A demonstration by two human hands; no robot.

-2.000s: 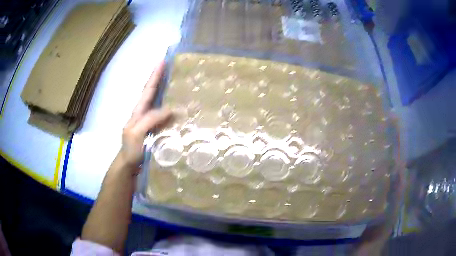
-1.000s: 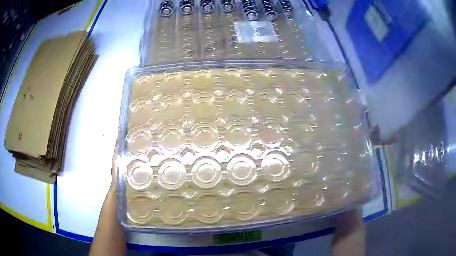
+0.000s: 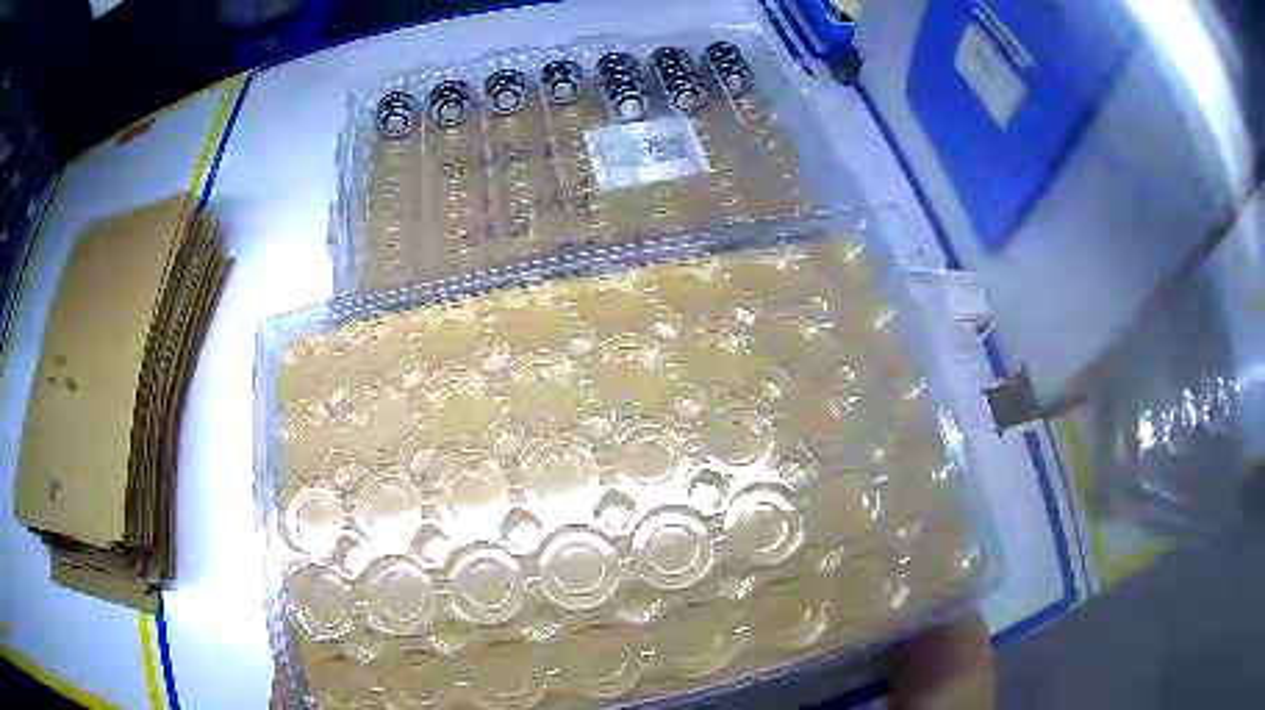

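Observation:
A clear blister tray with rows of round pockets lies in front of me, tan showing through; no parts are visible in its pockets. It is turned slightly, its right side higher in view. My right hand is blurred at the tray's lower right edge and holds it there, fingers mostly hidden. Only a sliver of my left hand shows at the tray's lower left edge; its grip is hidden. Behind is a slotted supply tray with dark ring-shaped parts at the far ends of its channels and a white label.
A stack of cardboard sheets lies on the left of the white bench. A blue document holder is at the upper right. A small dark bracket sits at the partition edge. Clear glittering plastic trays are beyond it.
The blister tray sits lower and further left in view and has turned slightly. More of the supply tray shows behind it. My left hand and forearm have mostly left the view.

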